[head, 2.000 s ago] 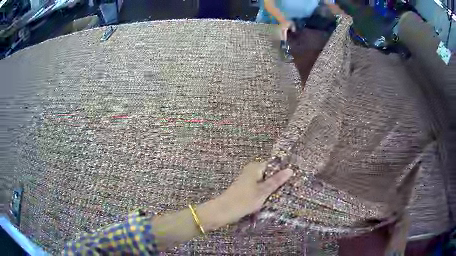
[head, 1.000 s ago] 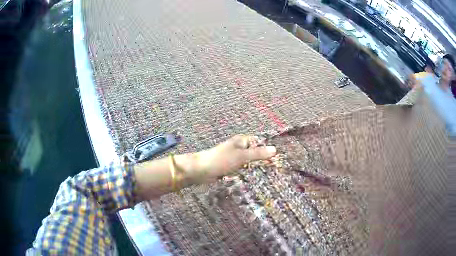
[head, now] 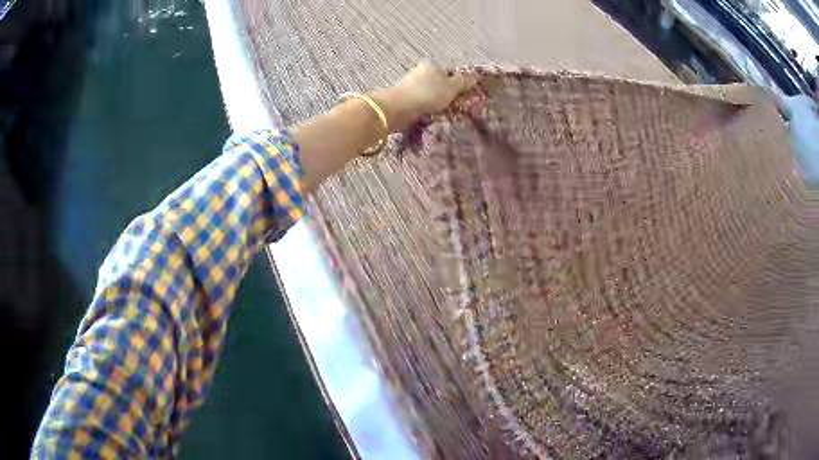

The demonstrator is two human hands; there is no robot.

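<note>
My left hand [head: 437, 90] grips the edge of the upper ply of brown-beige tweed fabric [head: 593, 198] near the top middle of the view. The wrist wears a yellow bangle and the sleeve is checked. The ply hangs from the hand in folds, and its raised edge runs right towards the far side. Its fuzzy fringed edge [head: 471, 332] runs down towards the bottom. Flat fabric of the same cloth [head: 395, 27] lies beyond and beneath it. My right hand is not in view.
White underlay paper [head: 337, 332] shows along the near table edge. The dark green floor [head: 260, 368] lies to the left. A light blue piece of a person's clothing [head: 804, 135] shows at the far right edge, blurred.
My left hand has carried the ply edge further along the table, and the ply now covers more of the right side. The clamp and the red line are no longer seen.
</note>
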